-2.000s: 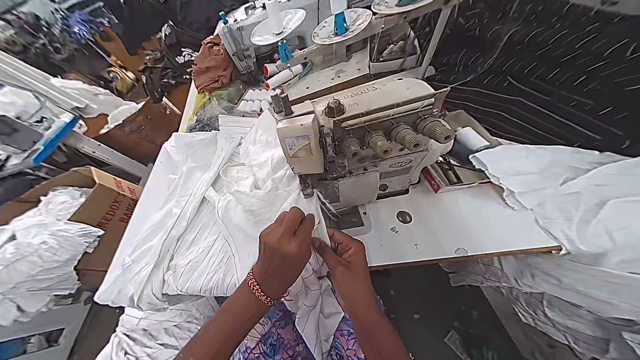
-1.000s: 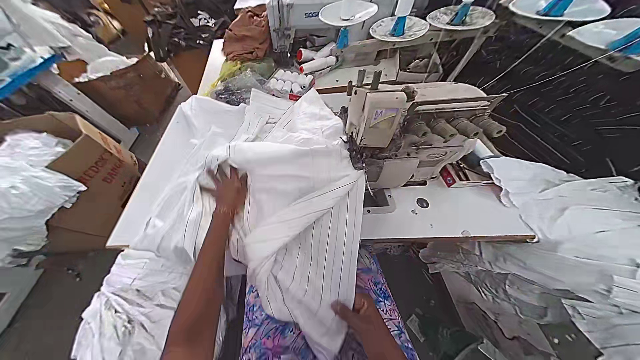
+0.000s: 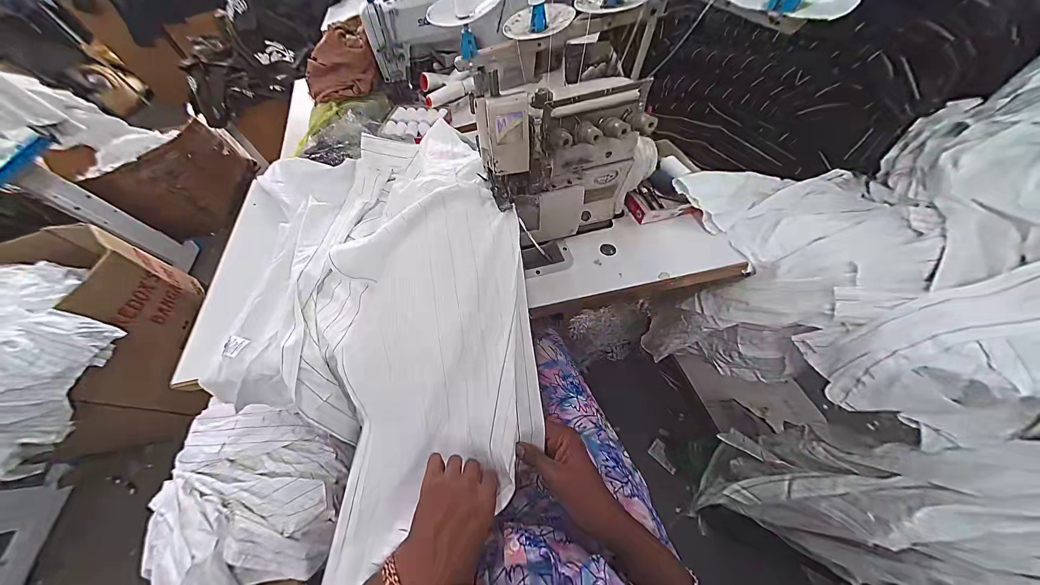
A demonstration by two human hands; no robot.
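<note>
White pinstriped fabric (image 3: 431,309) lies over the left part of the sewing table (image 3: 650,264) and hangs down over my lap. Its right edge runs up to the needle area of an overlock sewing machine (image 3: 581,162). My left hand (image 3: 457,496) grips the lower part of the fabric, fingers curled on it. Close by on the right, my right hand (image 3: 561,463) pinches the fabric's right edge between thumb and fingers. Some fingertips are hidden by the cloth.
More white striped fabric is heaped at the right (image 3: 853,244) and below the table at the left (image 3: 252,487). A cardboard box (image 3: 138,325) stands at the far left. Thread cones (image 3: 447,91), a brown cloth (image 3: 343,61) and a red box (image 3: 650,207) lie around the machine.
My left hand has moved from the upper part of the fabric down to its lower edge, beside my right hand. The cloth now hangs straighter from the machine towards my lap.
</note>
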